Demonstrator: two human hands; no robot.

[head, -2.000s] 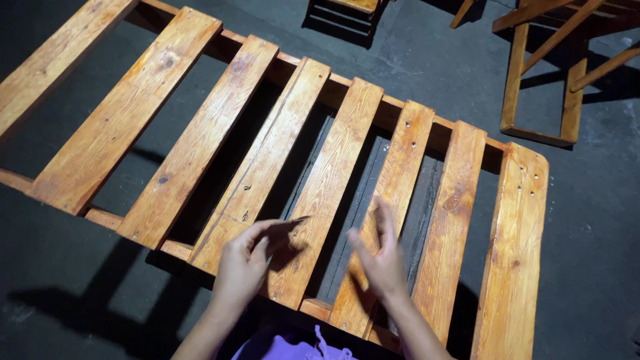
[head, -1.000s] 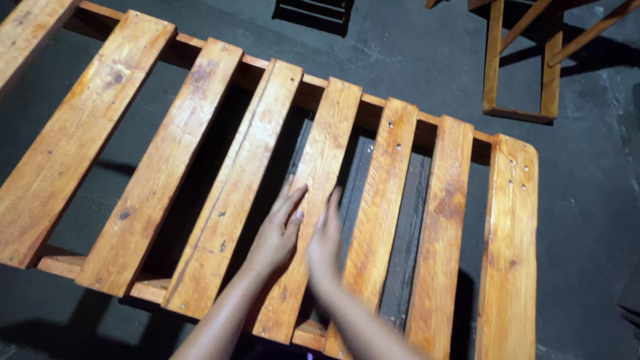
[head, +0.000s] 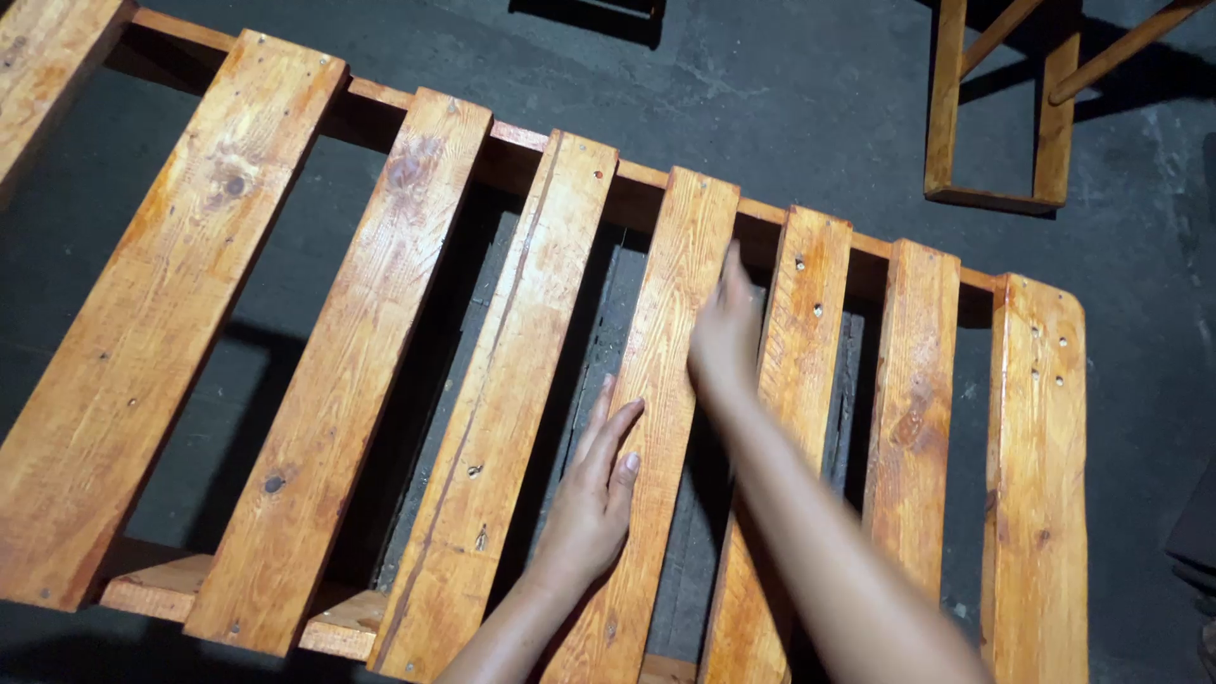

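Note:
A slatted wooden bench or table top (head: pixel 503 332), varnished orange-brown, spans the view with gaps between its planks. My left hand (head: pixel 598 484) lies along the left edge of a middle slat (head: pixel 665 342), fingers apart and nothing in its grasp. At the right edge of that same slat, farther up, is my right hand (head: pixel 727 332). It is blurred, its fingers point up toward the far rail, and no object shows in it. Whether its fingertips touch the wood cannot be told. Nail holes and knots mark several slats.
Behind at the upper right lies a wooden frame with angled legs (head: pixel 1045 180). Part of a dark slatted piece (head: pixel 589 14) shows at the top edge. The dark grey floor (head: pixel 807 85) shows around and through the slats. Something dark (head: pixel 1195 532) sits at the right edge.
My hands were raised above the slats two seconds ago, then came down together at the middle slat. Since then my right hand has moved up along it. The view has shifted closer.

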